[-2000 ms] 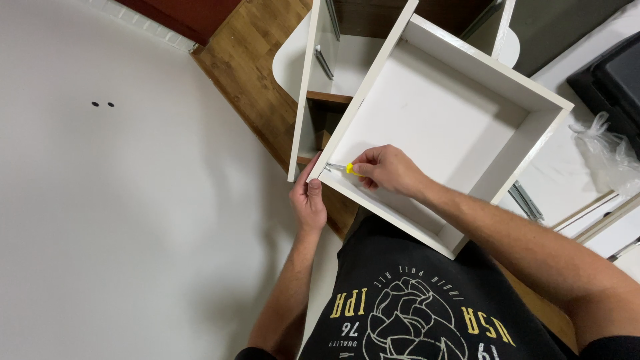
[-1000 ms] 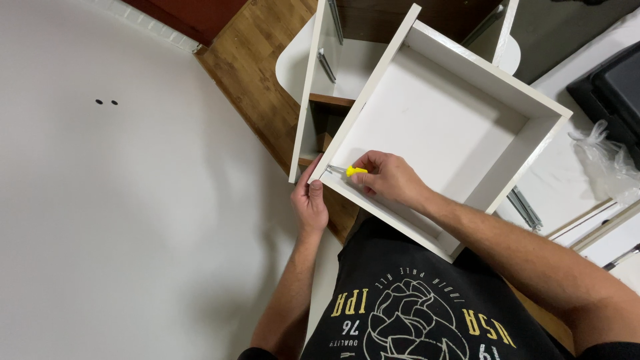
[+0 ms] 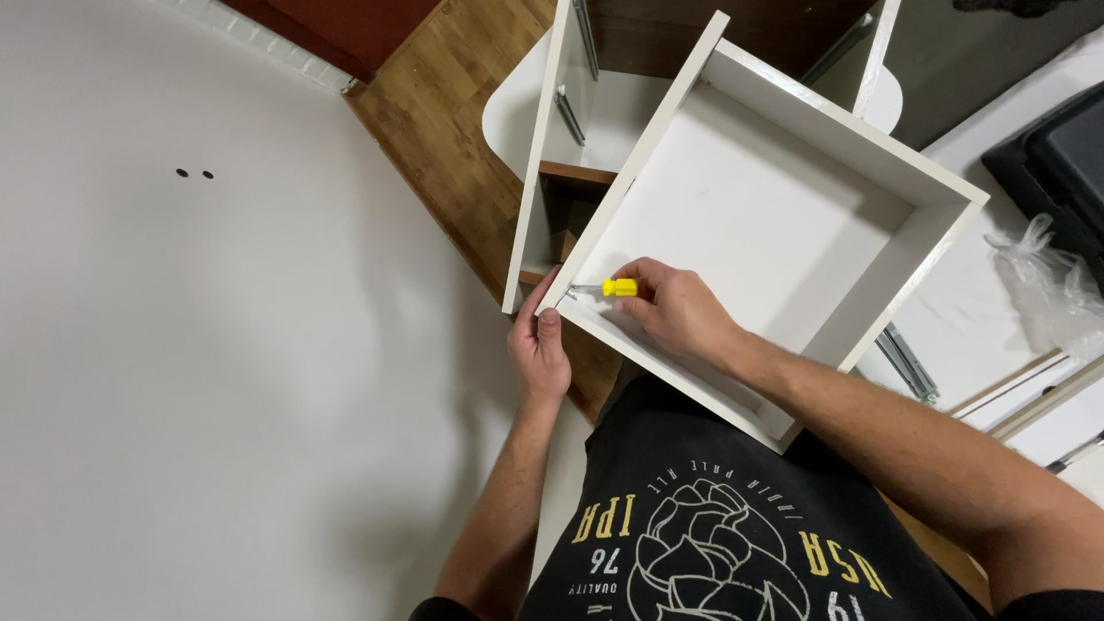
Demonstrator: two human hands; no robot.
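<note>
A white drawer box [image 3: 936,172] lies tilted in front of me, its open top toward the camera. At its lower left corner my left hand [image 3: 542,349] grips the front panel from outside, thumb on the edge and fingers behind. My right hand [image 3: 681,306] reaches into the drawer and holds a small screwdriver with a yellow handle [image 3: 619,287] between thumb and fingers. The shaft points left to a small metal fitting [image 3: 571,296] by the inner face of the front panel. Whether the tip sits in a screw is too small to tell.
Behind the drawer stands a white cabinet carcass [image 3: 539,129] with metal slides [image 3: 569,115] on its side. At right are more drawer slides [image 3: 906,362], a clear plastic bag [image 3: 1048,289], a black case [image 3: 1061,164] and white boards. A pale wall [image 3: 216,345] fills the left.
The fingers of my right hand have shifted around the yellow handle. My left hand and the drawer stay in about the same place.
</note>
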